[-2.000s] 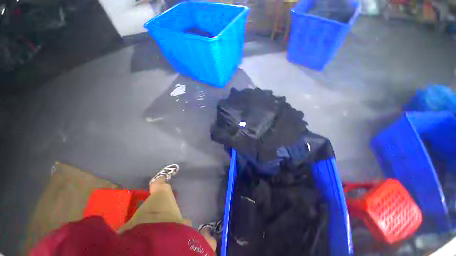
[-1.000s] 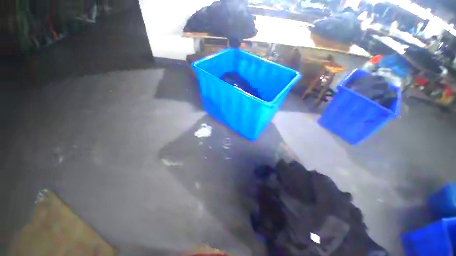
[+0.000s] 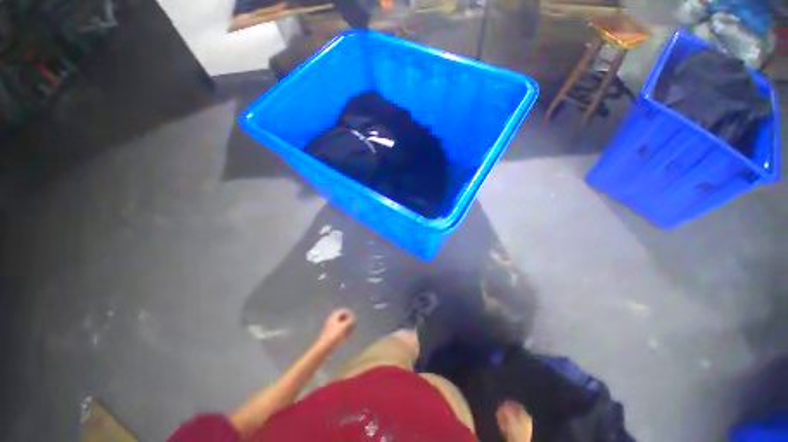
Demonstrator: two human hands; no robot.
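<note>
A bright blue plastic tub (image 3: 346,192) stands on the floor in front of me. A black bundle (image 3: 389,173) with a white tie or strip lies in it. My left hand (image 3: 339,324) is bare and low in front of me, short of the tub, with its fingers curled and nothing visible in it. My right hand (image 3: 514,420) is small and blurred at the bottom edge, against a heap of black garments (image 3: 553,388). Whether it touches the cloth cannot be told.
A darker blue tub (image 3: 661,164) with dark cloth stands at the right, near a wooden stool (image 3: 618,34). Part of another blue tub (image 3: 760,430) shows at the lower right. A brown mat (image 3: 104,425) lies at the lower left. White marks (image 3: 325,246) are on the grey floor.
The bright blue tub is now nearer and its bundle shows clearly. The black garment heap has shifted down in view. Both hands have come into view. The table at the back has mostly left the picture.
</note>
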